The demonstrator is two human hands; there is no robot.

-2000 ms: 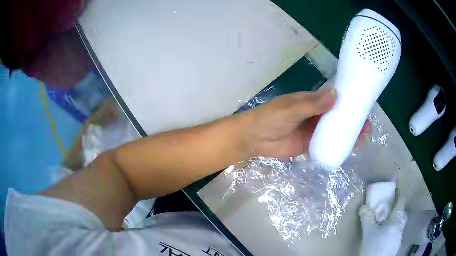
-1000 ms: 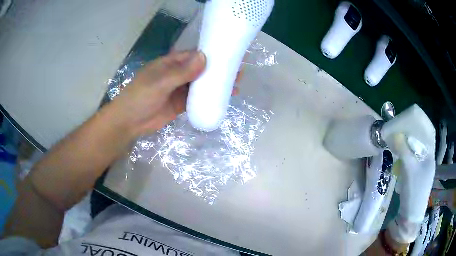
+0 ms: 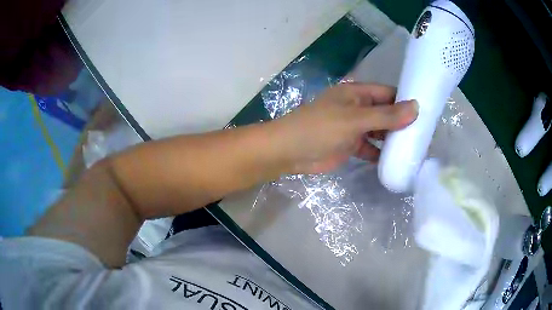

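Observation:
A white IPL hair removal device (image 3: 417,115) is held up with its wide head end at the top. A vent grille (image 3: 458,52) and part of a dark oval panel (image 3: 423,24) show on it. My bare left hand (image 3: 357,124) grips its middle, thumb in front and the other fingers partly hidden. My gloved right hand (image 3: 469,212), blurred, is near the handle's lower end and holds a white wipe (image 3: 437,212). Whether the wipe touches the device is unclear. Crinkled clear film (image 3: 330,212) lies on the board below.
The solvent bottle's metal top (image 3: 534,237) and another white device (image 3: 511,281) are at the lower right. Devices (image 3: 532,128) lie on the dark green conveyor (image 3: 493,100). A person's arm (image 3: 97,130) shows at the left.
My right hand has moved from the bottle to beside the held device, now with a wipe. The held device has turned, showing part of its dark panel. The camera view has shifted.

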